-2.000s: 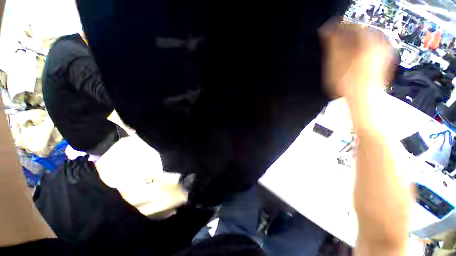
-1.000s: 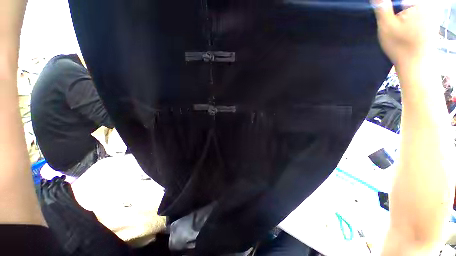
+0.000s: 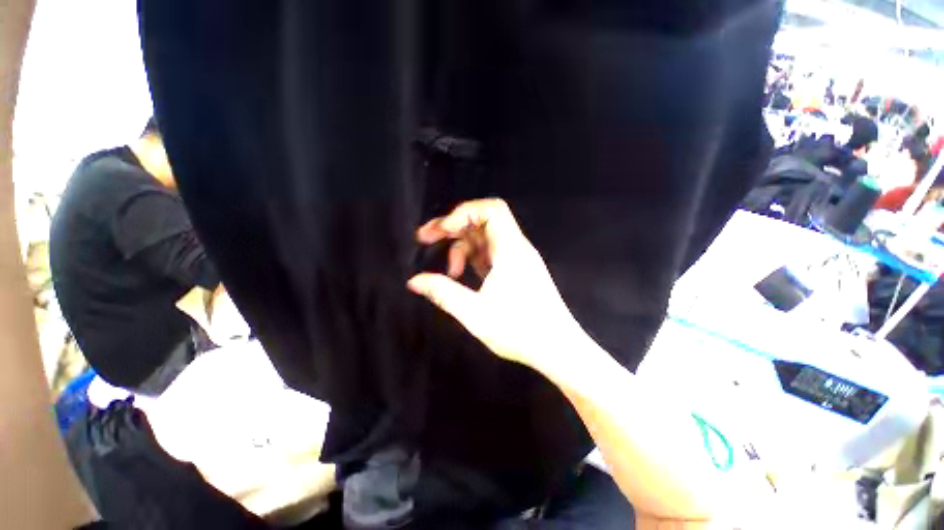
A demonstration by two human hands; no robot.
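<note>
A large black garment hangs upright before me and fills the middle of the view; its top is cut off. One dark closure shows on its front, partly lost in folds. My right hand is in front of the garment, just below that closure. Its fingers are curled, with a gap between them and the thumb, and I see nothing held. Only my left forearm shows, blurred along the left edge; my left hand is out of view.
A person in dark clothes sits at the left. At the right a white table holds a green scissors loop, a dark flat item and a machine part with a black panel. Dark cloth lies behind.
My right hand has left the garment's upper right side and moved down and left to its front. The front has folded; the lower closure no longer shows clearly.
</note>
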